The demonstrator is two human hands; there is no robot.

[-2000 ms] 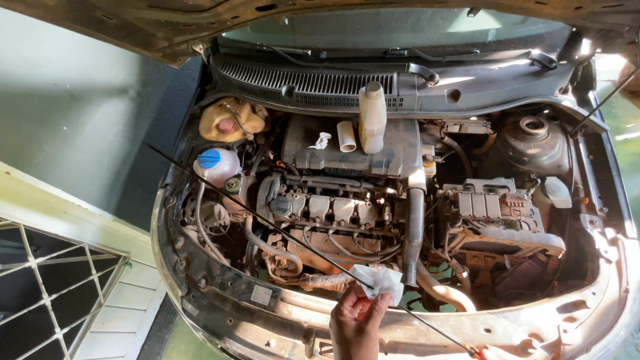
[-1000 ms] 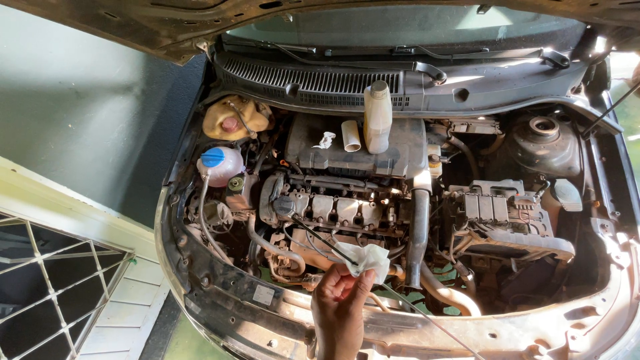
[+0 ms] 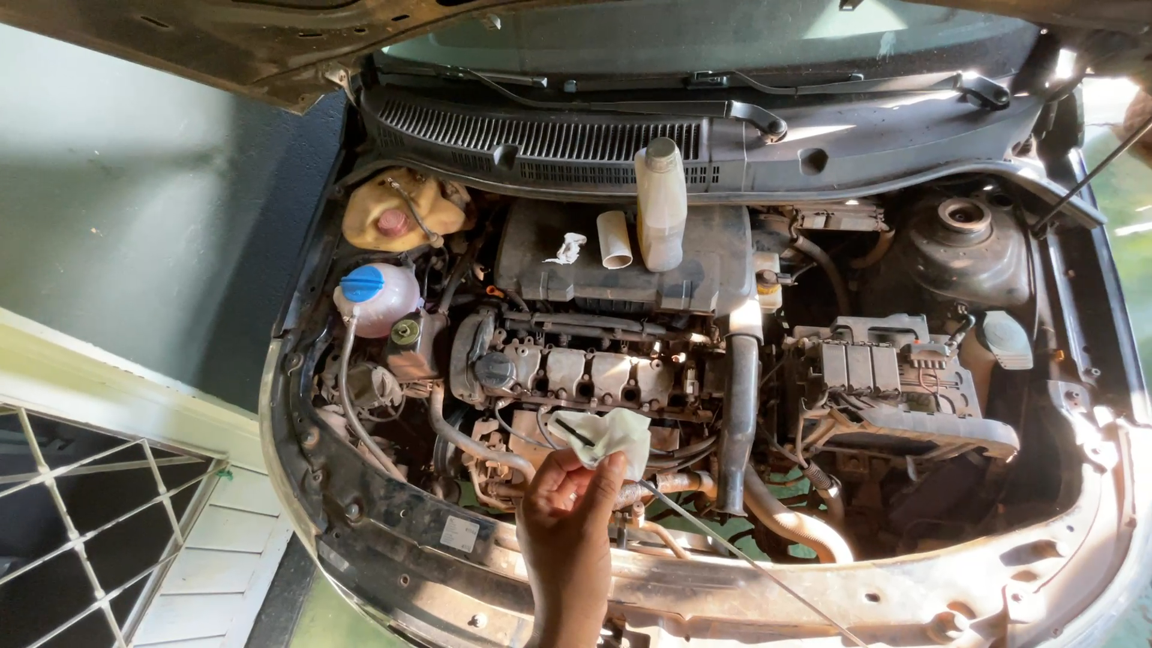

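My left hand (image 3: pixel 576 522) rises from the bottom edge and pinches a crumpled white paper wipe (image 3: pixel 621 436) between thumb and fingers, above the front of the engine. A thin dark tip shows at the wipe's upper left. From the wipe's lower right, a long thin rod, apparently a dipstick (image 3: pixel 738 555), slants down to the bottom edge. My right hand is outside the frame. On the black engine cover (image 3: pixel 540 220) stand a pale plastic bottle (image 3: pixel 661 211) with a grey cap and a short cardboard tube (image 3: pixel 615 241), beside a crumpled white paper scrap (image 3: pixel 567 248).
The coolant reservoir (image 3: pixel 387 301) with its blue cap is at the left. The battery area (image 3: pixel 868 369) lies right of a black air hose (image 3: pixel 741 414). The front crossmember (image 3: pixel 720 589) runs along the bottom. At the far right, a prop rod (image 3: pixel 1093 171) slants upward.
My left hand and the wipe have moved left and up. Two seconds ago the rod reached far past the wipe to the upper left; now only a short tip shows there.
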